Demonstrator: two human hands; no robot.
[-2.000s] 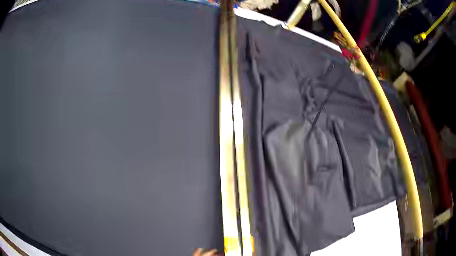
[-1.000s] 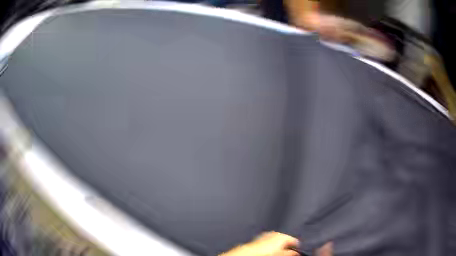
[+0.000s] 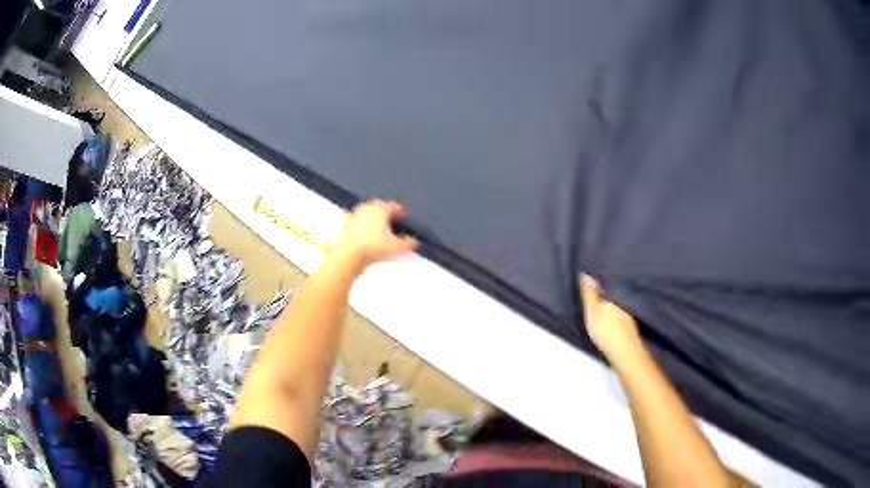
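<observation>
Dark charcoal fabric (image 3: 429, 105) covers most of the white table (image 3: 458, 334). Its darker stacked edge runs diagonally along the table's near side. My left hand (image 3: 375, 231) is at this edge, with the fingers curled over and gripping it. My right hand (image 3: 606, 315) is further right at the same edge, its fingers pinching the cloth; part of its grip is hidden. Folds in the fabric run out from my right hand.
Fabric scraps (image 3: 176, 248) are heaped on the floor left of and below the table. A yellow measuring strip (image 3: 291, 224) lies along the near table edge. A greenish bar (image 3: 141, 45) and a blue item (image 3: 138, 14) are at the far left corner.
The view has swung to the near table edge. The gold bars and yellow pole have left the picture. Both hands and forearms now show fully, at the fabric edge.
</observation>
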